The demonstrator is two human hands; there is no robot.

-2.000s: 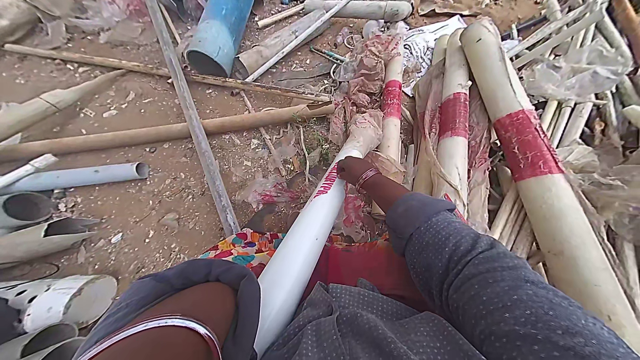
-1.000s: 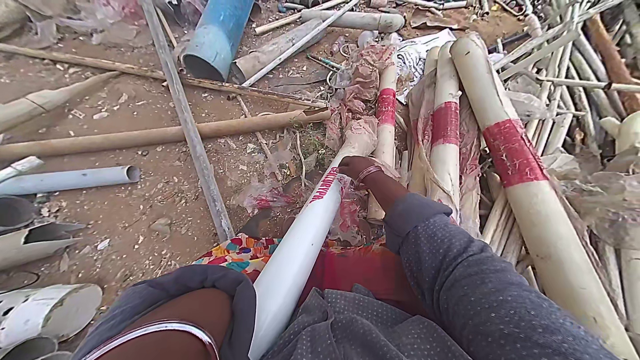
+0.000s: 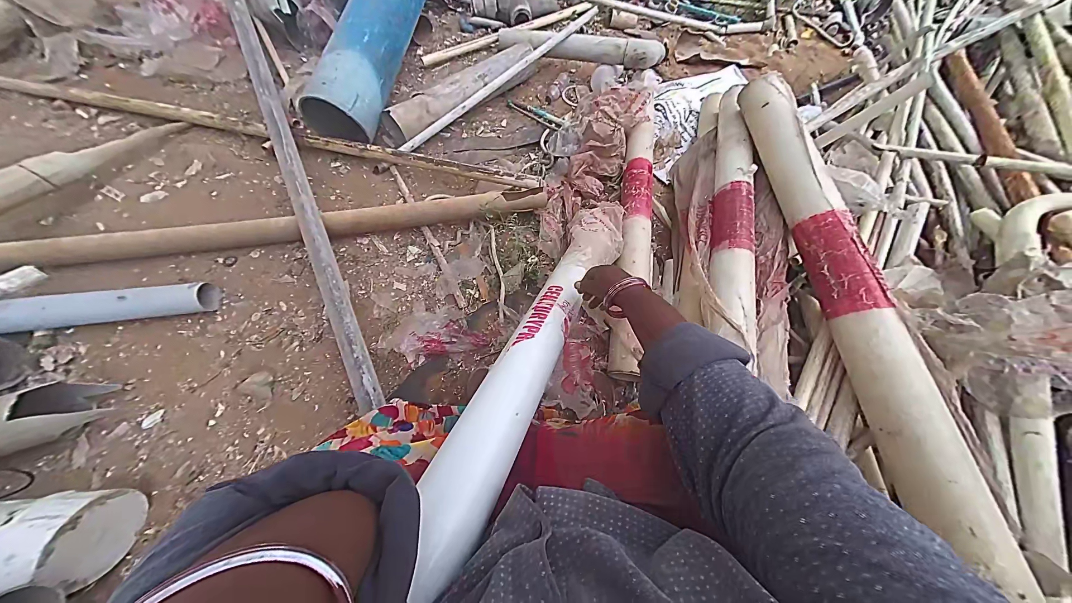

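Observation:
A white plastic pipe [image 3: 494,410] with red lettering slants from my lap towards the ground ahead. Crumpled clear plastic film [image 3: 596,234] wraps its far end. Beside that wrapped end, my right hand [image 3: 601,287] has bent fingers against the pipe's right side; whether it grips the film or only touches is unclear. My left hand is out of view; only the left arm with a bangle shows at the bottom. Just right of the pipe lies a narrower cream pipe [image 3: 636,243] with a red band.
Larger cream pipes [image 3: 904,385] with red bands lie to the right, beside a heap of thin pipes [image 3: 963,126]. A wide blue pipe [image 3: 360,67], a brown pole [image 3: 335,224], a grey strip [image 3: 306,201] and a light-blue pipe [image 3: 109,308] lie on the littered soil.
My right hand stays beside the white pipe's wrapped end, but its fingers are more bent than a second ago. More of the pipe heap on the right shows as the view shifts.

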